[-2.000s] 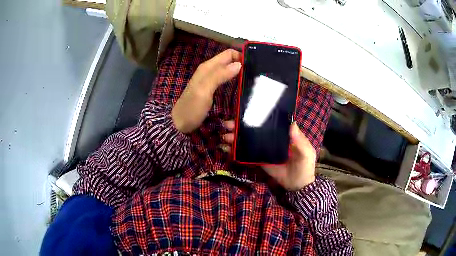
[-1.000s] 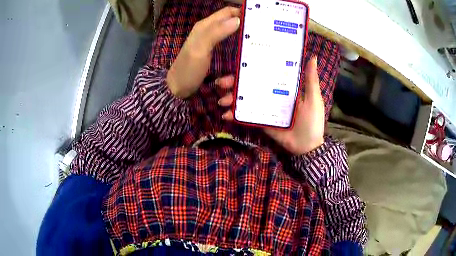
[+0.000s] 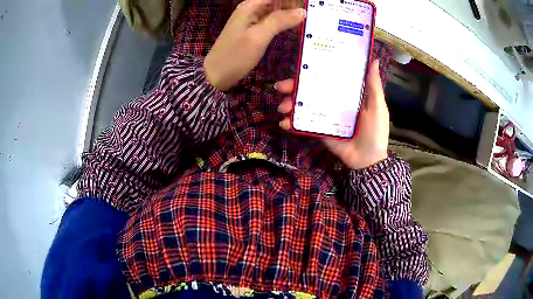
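Observation:
A smartphone (image 3: 333,73) with a red case is upright over my lap, its screen lit white with small blue text bubbles. Its top edge reaches the top of the picture. My right hand (image 3: 365,125) holds it from below and behind, thumb along the right edge and fingertips showing at the left edge. My left hand (image 3: 242,47) is beside the phone's upper left, with its thumb at the phone's left edge. Its other fingers are blurred and partly cut off by the top of the picture. I cannot tell whether it touches the phone.
Khaki cloth (image 3: 461,216) lies at the right of my lap, and more khaki cloth (image 3: 153,17) hangs at the upper left. The white table (image 3: 450,44) with a wooden edge crosses the upper right. A white tray (image 3: 494,146) at its edge holds red-handled scissors (image 3: 507,149).
The phone's dark screen has lit up, and the text on it has shifted since a second ago. The phone and both hands sit higher in view and slightly further right.

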